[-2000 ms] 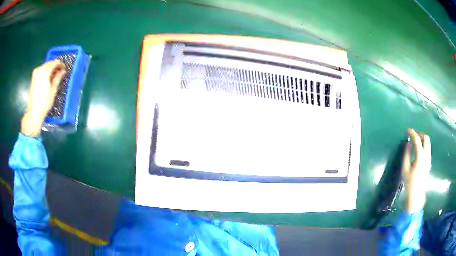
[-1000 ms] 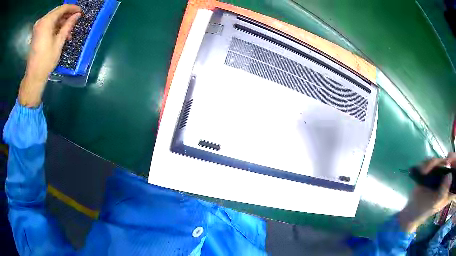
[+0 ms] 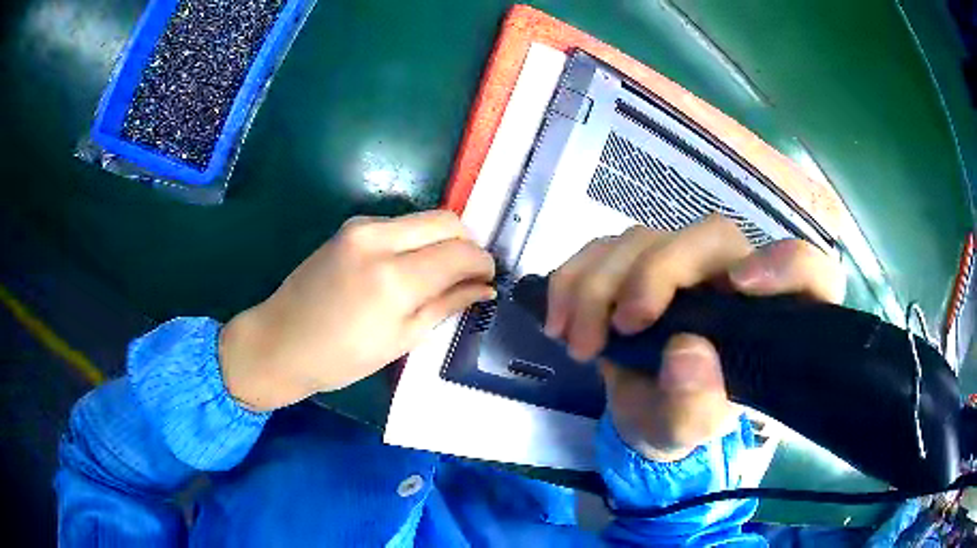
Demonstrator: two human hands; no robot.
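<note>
The laptop lies upside down, its grey bottom cover with vent slots showing, on a white protective sheet over an orange-red foam pad. My right hand is wrapped around the black electric screwdriver, its nose pointing left at the laptop's left edge. My left hand is at that edge, thumb and fingertips together beside the screwdriver's nose. Whether a screw is between the fingertips cannot be seen. The bit tip is hidden.
A blue screw tray full of dark screws stands at the upper left of the green worktop, with clear plastic under it. A black power cord crosses over my right sleeve. A seam runs along the worktop's right side.
My left hand has moved from the screw tray to the laptop's left edge. My right hand has brought the screwdriver from the far right over the laptop. The view has shifted.
</note>
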